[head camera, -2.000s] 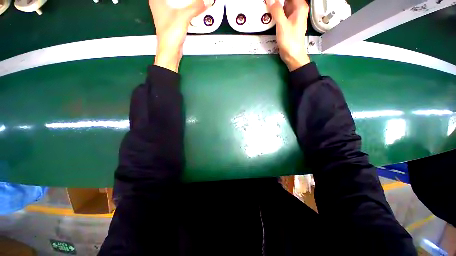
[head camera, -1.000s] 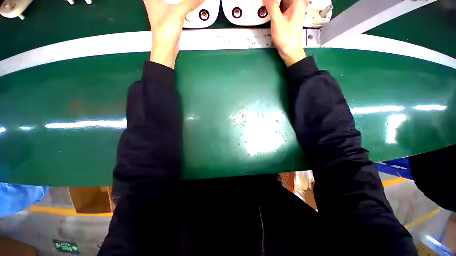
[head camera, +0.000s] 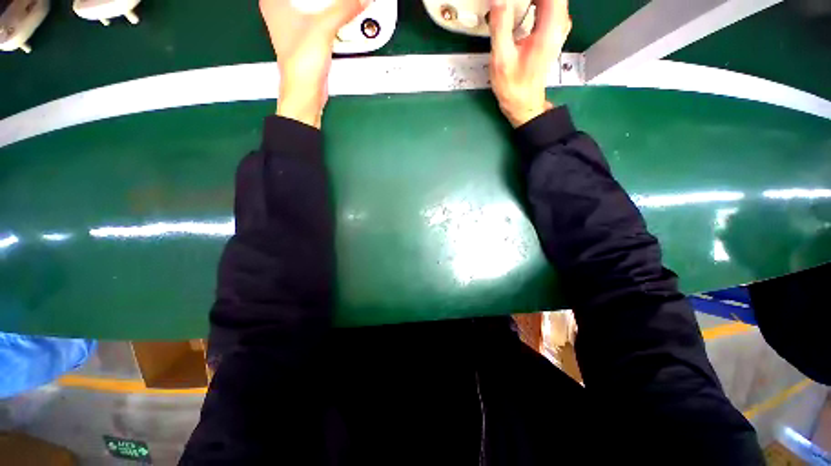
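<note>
My left hand (head camera: 312, 41) is at the top edge, closed around a white electronic unit (head camera: 372, 32) just beyond the guide rail; one dark round button shows on it. The hand's upper part is cut off by the picture's edge. My right hand (head camera: 528, 59) is on a second white unit (head camera: 463, 15), fingers over its right side, with one round button showing at its left. This unit sits apart from the first and a little tilted. The top of both units is out of the picture. No lit display can be seen.
Two waiting units with pegs, one at the far left (head camera: 20, 22) and one beside it (head camera: 107, 8), lie on the dark green belt. The pale guide rail (head camera: 410, 75) curves across; a grey post (head camera: 670, 35) slants up at right. A cardboard box (head camera: 170, 364) stands below.
The right-hand unit has moved away from the left one and turned. The waiting unit at the right, beside my right hand, no longer shows. The waiting units at the left have shifted.
</note>
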